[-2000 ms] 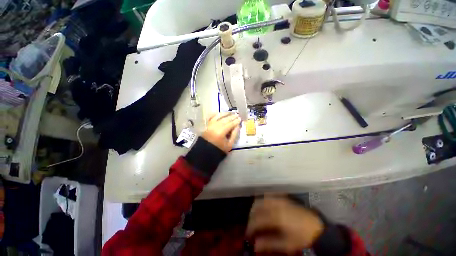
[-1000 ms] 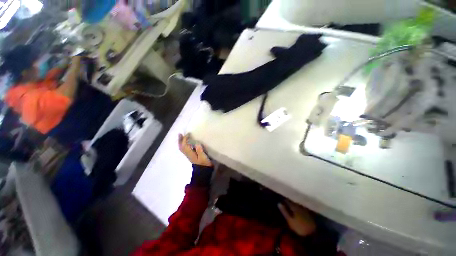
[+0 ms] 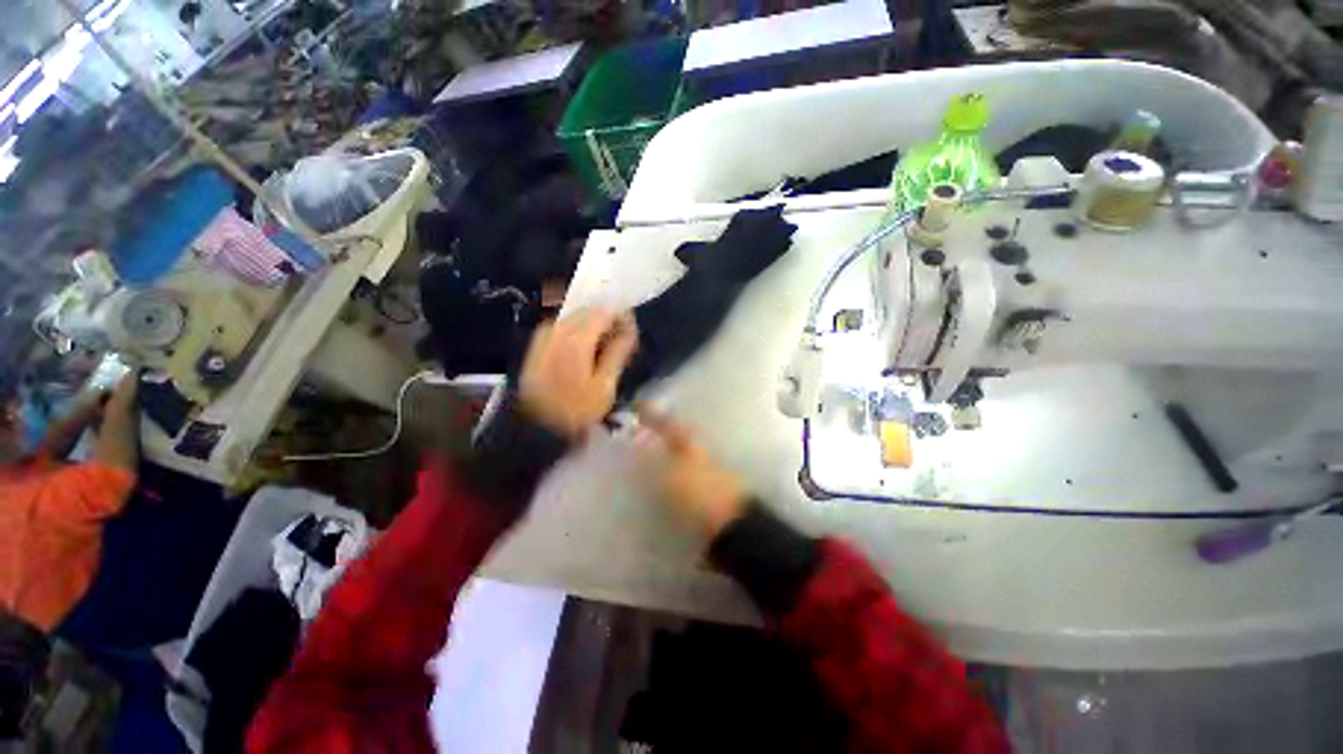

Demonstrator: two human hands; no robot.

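Observation:
My left hand (image 3: 577, 371) is on the lower end of the long black garment pile (image 3: 692, 302) at the left part of the table. My right hand (image 3: 692, 469) is blurred, just to its right, with fingertips near a small white spot that looks like the tag (image 3: 625, 418). I cannot tell whether either hand grips anything. The white sewing machine (image 3: 1178, 302) stands to the right, its lamp lighting the needle area and a yellow-orange piece (image 3: 896, 442). More black fabric (image 3: 722, 685) lies in my lap.
A purple screwdriver (image 3: 1237, 545) and a thin black tool (image 3: 1200, 448) lie on the right. A green bottle (image 3: 950, 155) and a labelled jar (image 3: 1122, 189) stand behind the machine head. A green basket (image 3: 619, 118) is behind the table. A person in orange (image 3: 59, 530) works at the far left.
My left hand has moved from the table's front left edge up to the black pile. My right hand has come up from my lap to the tag area. The view has swung back right.

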